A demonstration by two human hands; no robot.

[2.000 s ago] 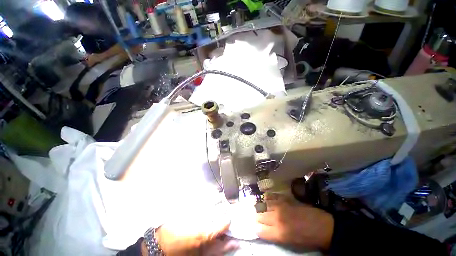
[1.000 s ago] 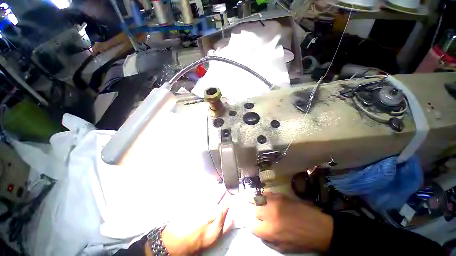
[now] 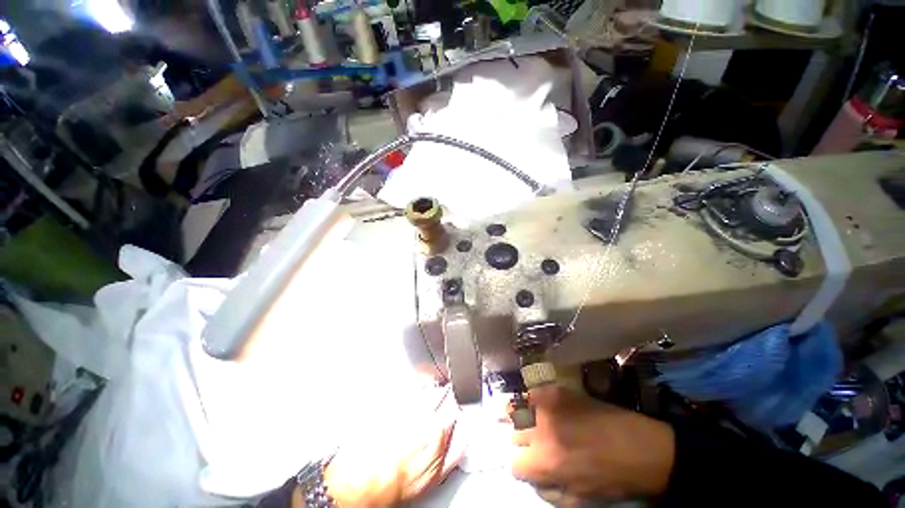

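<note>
White fabric (image 3: 288, 397) lies in a bright, overexposed heap left of and under the sewing machine head (image 3: 615, 268). My left hand (image 3: 392, 461), with a metal watch at the wrist, rests on the fabric left of the needle area; its fingertips are washed out by glare. My right hand (image 3: 595, 446) lies right of the needle area, partly behind the small metal parts, with its fingers on the white fabric. The fabric between both hands runs under the head's left end. The needle and presser foot are hidden by glare and metal parts.
A lamp tube (image 3: 273, 273) on a gooseneck hangs over the fabric. A brass knob (image 3: 425, 216) stands on the head. A blue yarn bundle (image 3: 759, 377) hangs under the arm. White thread cones (image 3: 703, 12) stand at upper right. More white fabric (image 3: 486, 139) lies behind the machine.
The view has shifted slightly. My left hand has moved a little and lies flatter near the needle area. My right hand stays right of it, its fingers slightly more bent.
</note>
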